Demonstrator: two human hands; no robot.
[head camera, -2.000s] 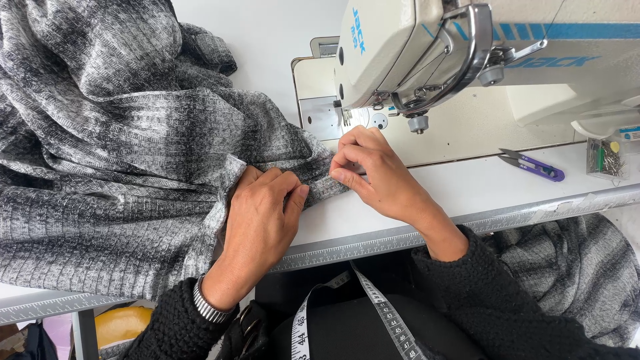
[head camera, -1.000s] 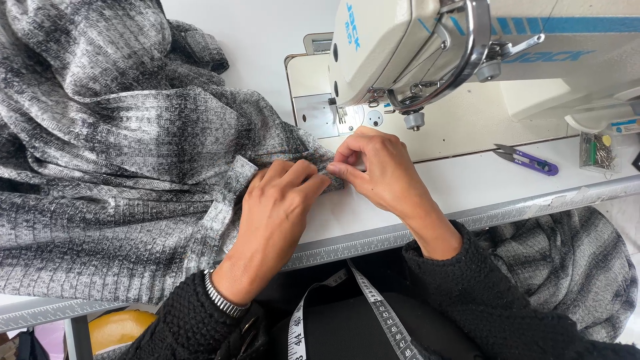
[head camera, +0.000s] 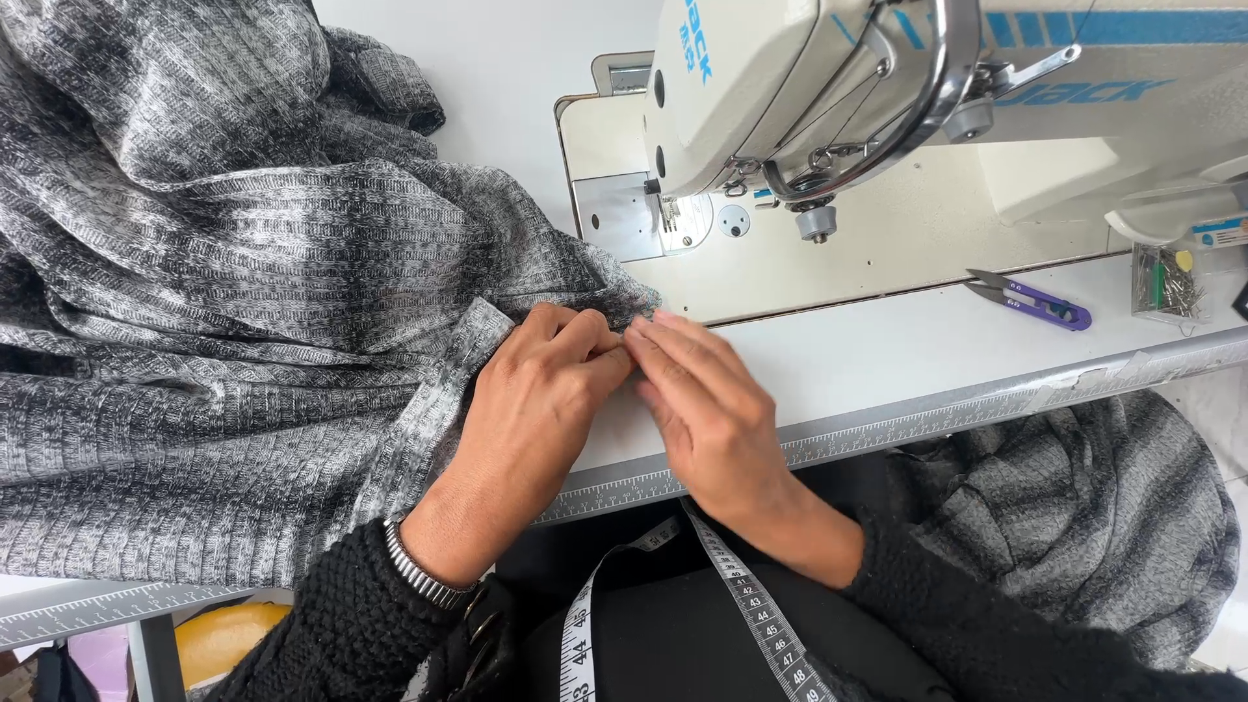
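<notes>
A grey and black ribbed knit fabric (head camera: 322, 263) lies in folds over the left of the sewing table. Near the table's front edge my left hand (head camera: 541, 409) pinches the fabric beside a folded strip (head camera: 439, 400). My right hand (head camera: 712, 419) meets it at the fingertips, by the fabric's narrow right end; whether its fingers grip the cloth cannot be told. Beyond both hands stands a Jack sewing machine (head camera: 760, 88), its needle plate (head camera: 687, 224) just past the fabric's edge.
Purple thread snips (head camera: 1038, 300) lie on the table at right, near a clear box of pins (head camera: 1168, 283). A ruler tape (head camera: 858, 444) runs along the front edge. More grey fabric (head camera: 1082, 517) is below at right. A measuring tape (head camera: 751, 600) hangs over my lap.
My left hand has moved right along the fabric, up to my right hand. The fingers of my right hand, earlier pinching the fabric's end, are now straighter and lie nearer the front edge.
</notes>
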